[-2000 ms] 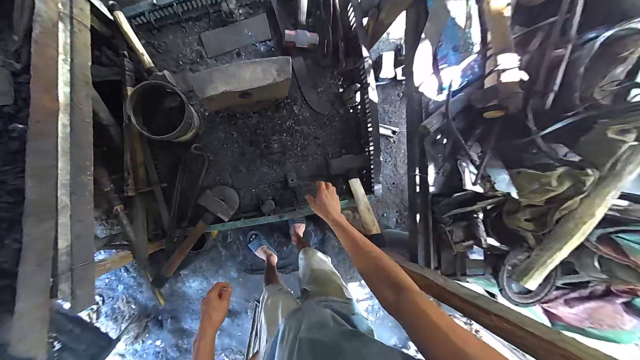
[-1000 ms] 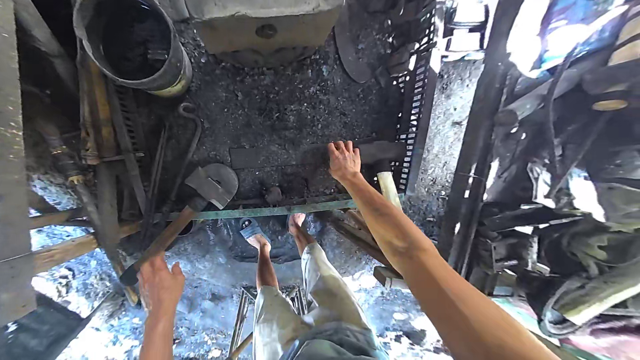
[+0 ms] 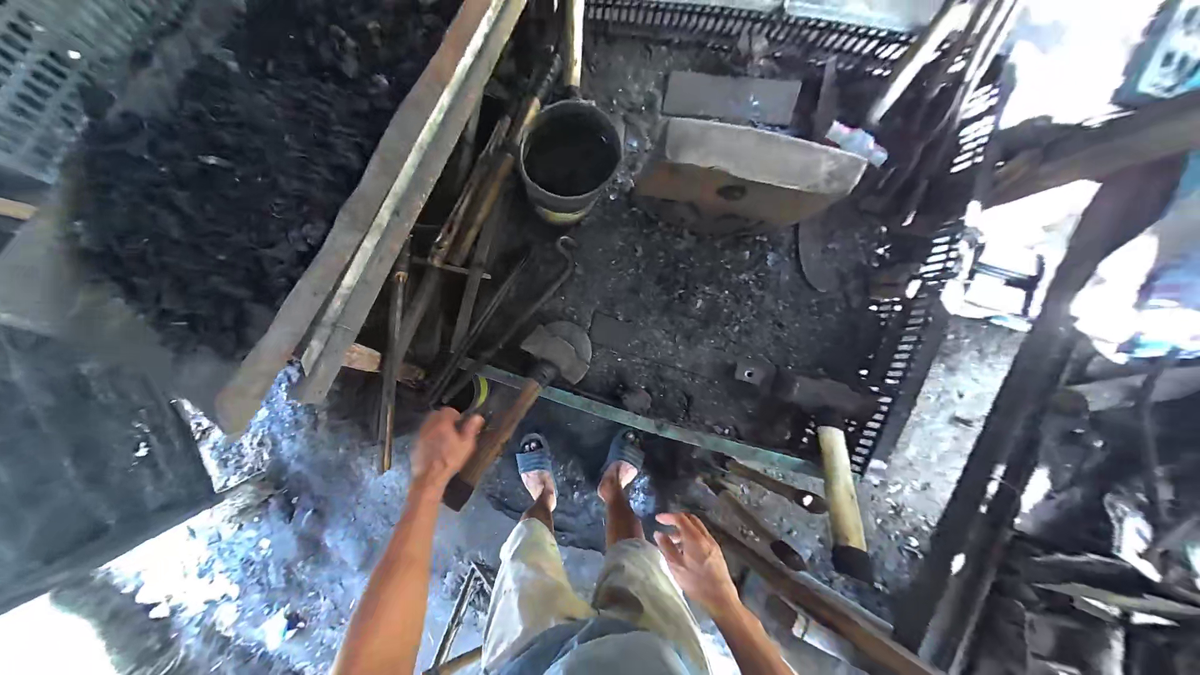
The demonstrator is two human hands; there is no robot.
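My left hand (image 3: pixel 446 444) is just left of the wooden handle of an axe-like tool (image 3: pixel 502 431), its fingers curled; whether it touches the handle or holds anything cannot be told. The tool's broad, rounded metal head (image 3: pixel 560 351) rests on the edge of the dark bed. In front of my right knee, my right hand (image 3: pixel 692 555) is in the air with fingers apart and nothing in it. Beyond it, at the bed's near right corner, lies a hammer with a pale wooden handle (image 3: pixel 841 487) and a dark head (image 3: pixel 825 395).
A bucket of dark contents (image 3: pixel 572 159) stands at the bed's far left, beside long tongs and rods (image 3: pixel 469 234). A large block with a hole (image 3: pixel 750 169) lies at the back. Planks (image 3: pixel 394 206) border a dark heap at left. Wooden handles (image 3: pixel 778 487) jut out near my right hand.
My right hand has drawn back from the bed's near edge toward my body. My left hand, spread near the handle's lower end a second ago, now has curled fingers farther up beside it. The view has shifted.
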